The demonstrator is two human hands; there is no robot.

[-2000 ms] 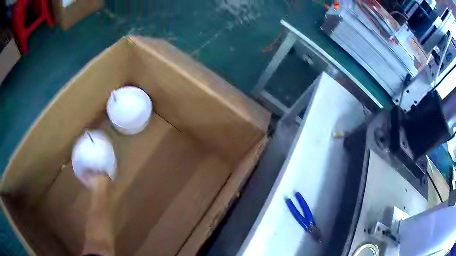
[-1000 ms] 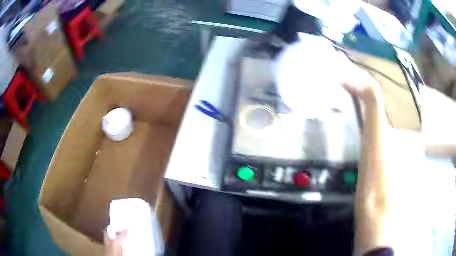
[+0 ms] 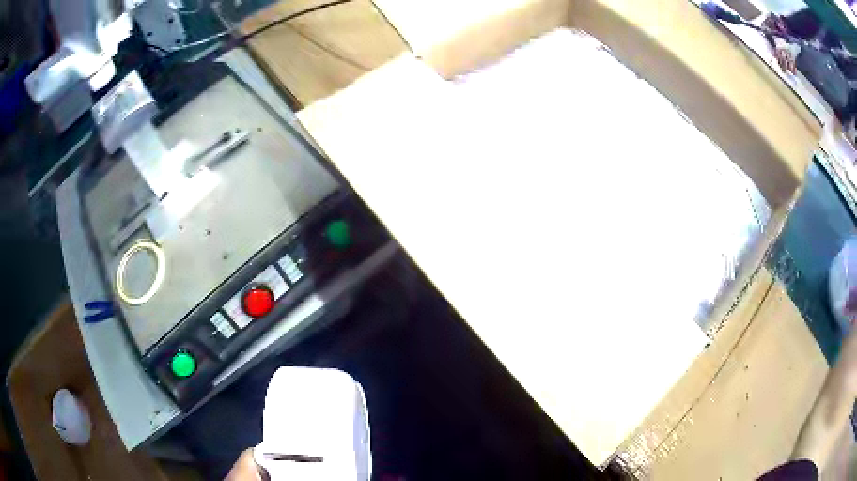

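Observation:
My left hand (image 3: pixel 246 467) is at the bottom edge, mostly cut off. It is shut on a white plastic housing (image 3: pixel 318 423) with a narrow dark slot, in front of the machine's panel. My right hand (image 3: pixel 846 329) is at the far right edge, beyond the right carton, mostly cut off and blurred. It appears to hold another white housing (image 3: pixel 844 280), also cut off. The upright fixture arm (image 3: pixel 155 155) on the grey machine bed carries no housing.
The open right carton (image 3: pixel 752 141) has a glaring white interior with shiny film at its right side. Green buttons (image 3: pixel 182 364) flank a red button (image 3: pixel 257 301). A tape ring (image 3: pixel 119 272) lies on the bed, blue nippers (image 3: pixel 98 311) beside it. One housing (image 3: pixel 70 416) sits in the left carton (image 3: pixel 33 362).
The view has swung right. My left hand has lifted a housing out of the left carton. My right hand has moved from over the machine bed to beyond the right carton.

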